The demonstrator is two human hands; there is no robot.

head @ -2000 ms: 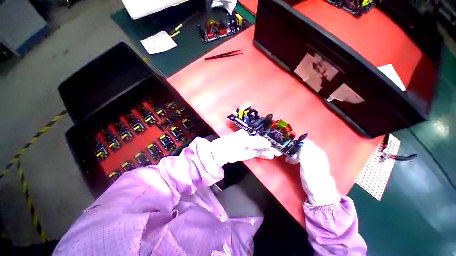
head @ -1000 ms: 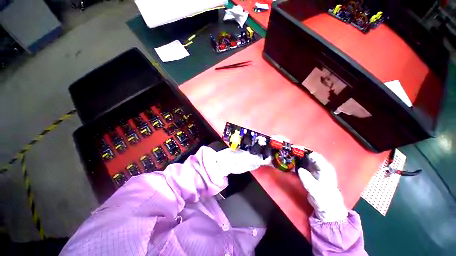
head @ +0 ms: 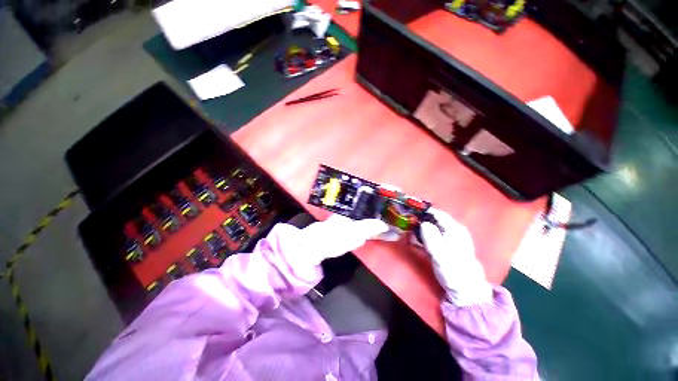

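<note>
A black circuit board (head: 357, 196) is held above the red bench mat (head: 297, 134), its component side facing me. A yellow part shows near its left end and red and green parts near its right end. My left hand (head: 355, 231), in a white glove, holds its lower edge near the middle. My right hand (head: 444, 242), also gloved, grips its right end. The gloves and the board hide some fingertips.
A black low tray (head: 93, 223) with rows of boards is at the left. A large black bin (head: 386, 63) stands on the bench. Tweezers (head: 312, 97), a loose board (head: 308, 59), a paper slip (head: 215, 82) and cutters (head: 569, 222) on a dotted sheet (head: 537, 257) lie around.
The board has been tilted in my hands, and more of its component face now shows than before. Both hands still hold it. The whole view has shifted.
</note>
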